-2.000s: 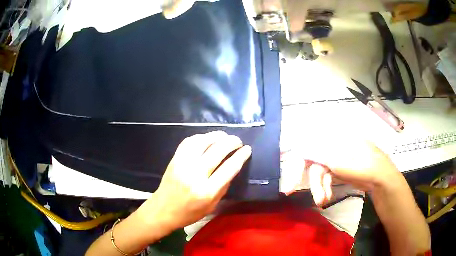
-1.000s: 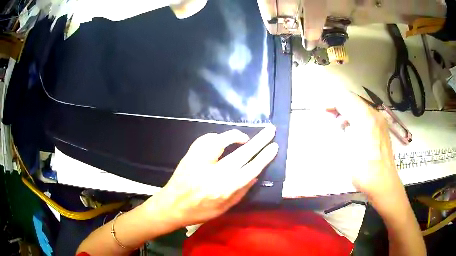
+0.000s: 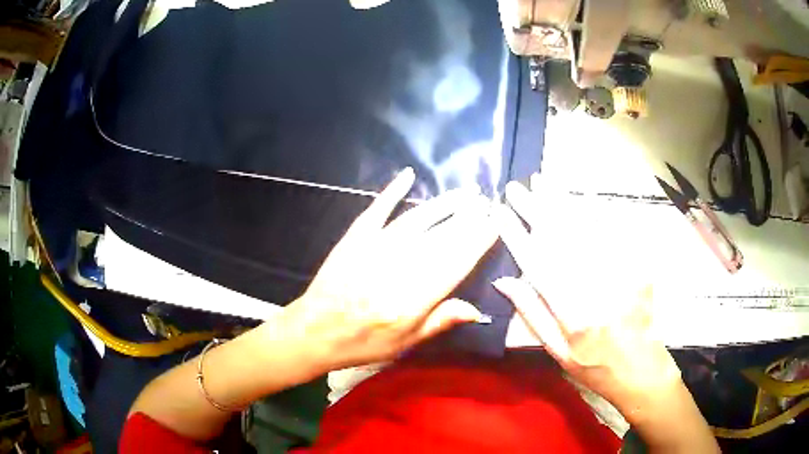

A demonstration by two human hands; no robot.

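Note:
The dark navy garment panel (image 3: pixel 239 97) lies across the left and middle of the white table, with a thin white line along an edge. A narrow navy strip (image 3: pixel 530 133) runs along its right side towards the presser foot (image 3: pixel 537 75). My left hand (image 3: pixel 390 266) lies on the cloth, fingers spread, near the strip. My right hand (image 3: pixel 585 284) is bare, its fingertips on the strip, close to my left fingertips. Bright glare washes out part of my right hand. No tool shows in either hand.
The sewing machine head (image 3: pixel 674 31) stands at the top right. Small thread snips (image 3: pixel 705 222) and black shears (image 3: pixel 738 155) lie right of my hands. Printed ruler marks (image 3: pixel 754 300) run near the front table edge. A yellow tube (image 3: pixel 115 341) hangs below the table at left.
My right hand has come left from the bare table onto the strip. My left hand has spread and moved slightly up. The view has shifted, so the table things sit further right.

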